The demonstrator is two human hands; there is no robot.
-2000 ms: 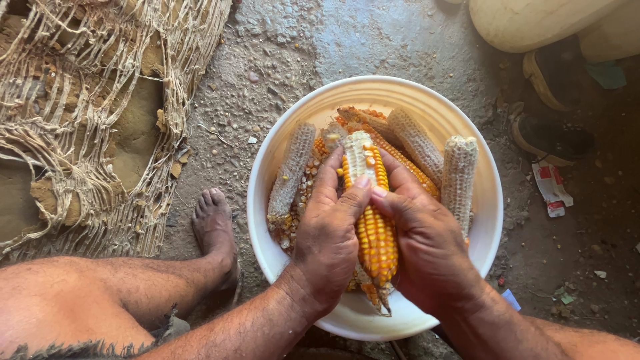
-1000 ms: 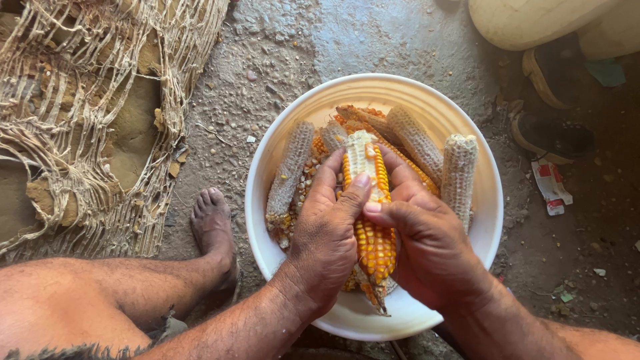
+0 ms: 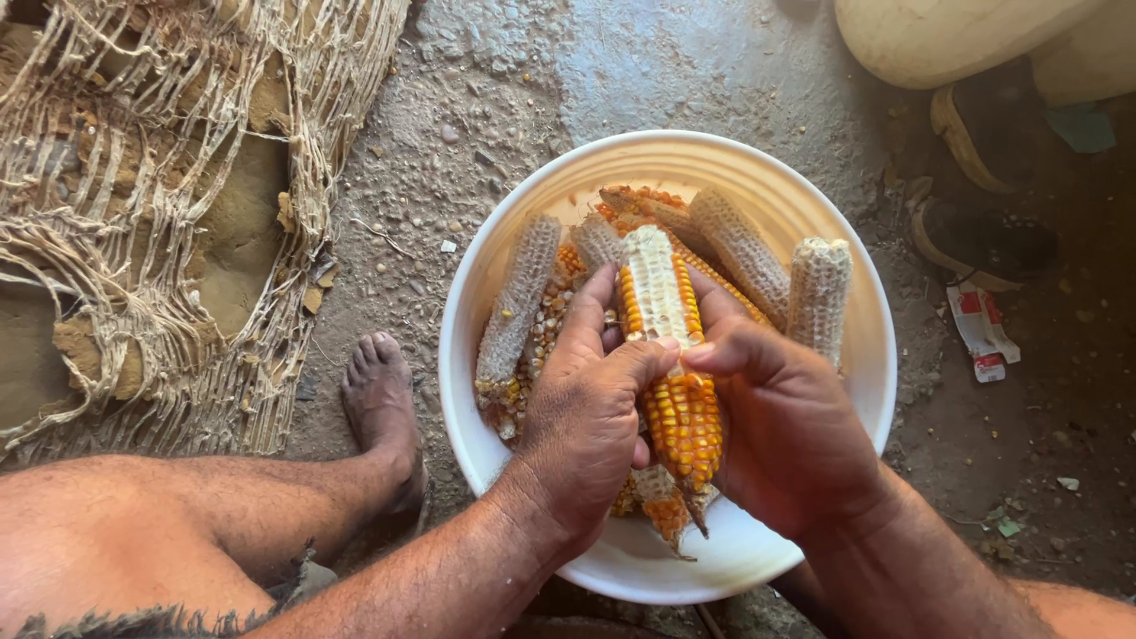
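Over a white plastic basin (image 3: pixel 461 355), both hands grip one partly shelled ear of corn (image 3: pixel 683 413). A bare strip of pale cob runs down its upper part, with orange kernels along both sides and over the lower end. My left hand (image 3: pixel 590 408) holds it from the left, my right hand (image 3: pixel 781 417) from the right, the two thumbs close together at the lower edge of the bare strip. Bare corn cobs (image 3: pixel 524 306) lean around the inside of the basin, one (image 3: pixel 818 297) upright at the right. Other ears and loose kernels lie partly hidden under the hands.
Fibrous netting (image 3: pixel 222 257) over earth-coloured lumps lies at the left. A bare foot (image 3: pixel 382 390) rests on the rough floor beside the basin. At the right are dark shoes (image 3: pixel 985 235), a torn red and white wrapper (image 3: pixel 981 328) and pale rounded containers (image 3: pixel 958 35).
The bare strip on the held ear has grown longer, reaching farther down. Both thumbs have moved from the kernels higher up to the strip's lower edge.
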